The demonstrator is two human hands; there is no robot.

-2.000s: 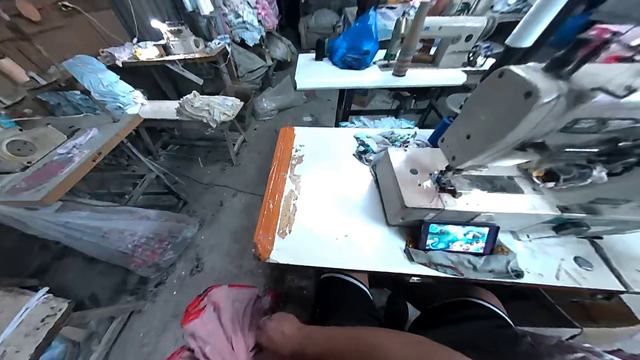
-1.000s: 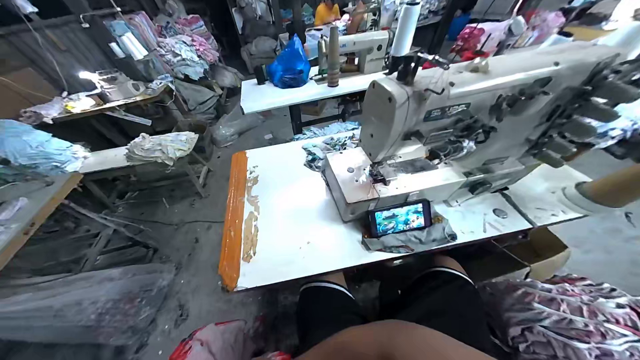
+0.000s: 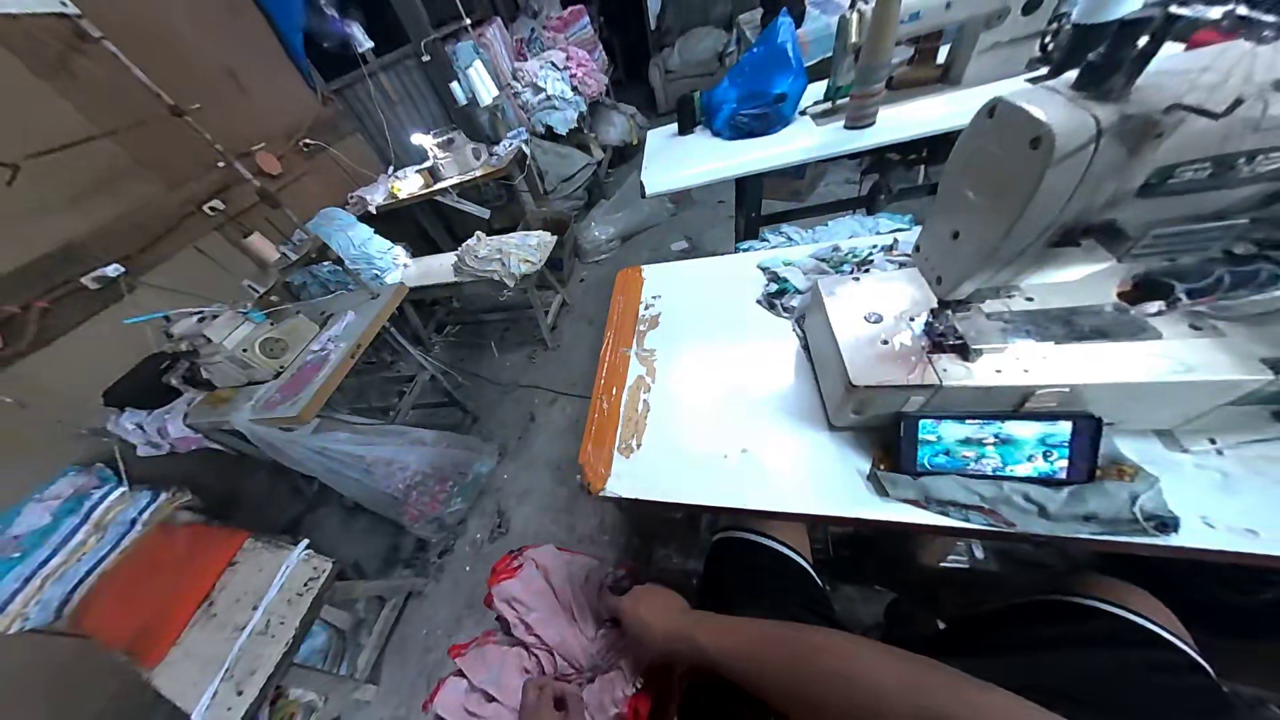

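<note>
Pink cloth with red edging [image 3: 560,620] is bunched low in the view, left of my knees. My right hand [image 3: 650,620] reaches across my lap and grips the cloth's right side. At the bottom edge my left hand [image 3: 550,698] shows only in part, against the same cloth; its grip cannot be made out. An industrial sewing machine [image 3: 880,345] stands on the white table [image 3: 710,400]. In front of it a phone [image 3: 1000,447] with a lit screen leans upright, on a folded grey cloth [image 3: 1040,503].
Patterned fabric [image 3: 800,275] lies behind the machine's bed. A second white table [image 3: 760,155] holds a blue plastic bag [image 3: 760,80]. At left are another sewing machine [image 3: 250,345], a clear plastic sheet [image 3: 400,475] and a wooden bench [image 3: 240,620] with an orange cloth [image 3: 155,590].
The view has swung left. More of the pink cloth shows than one second ago, and both hands are now visible at it.
</note>
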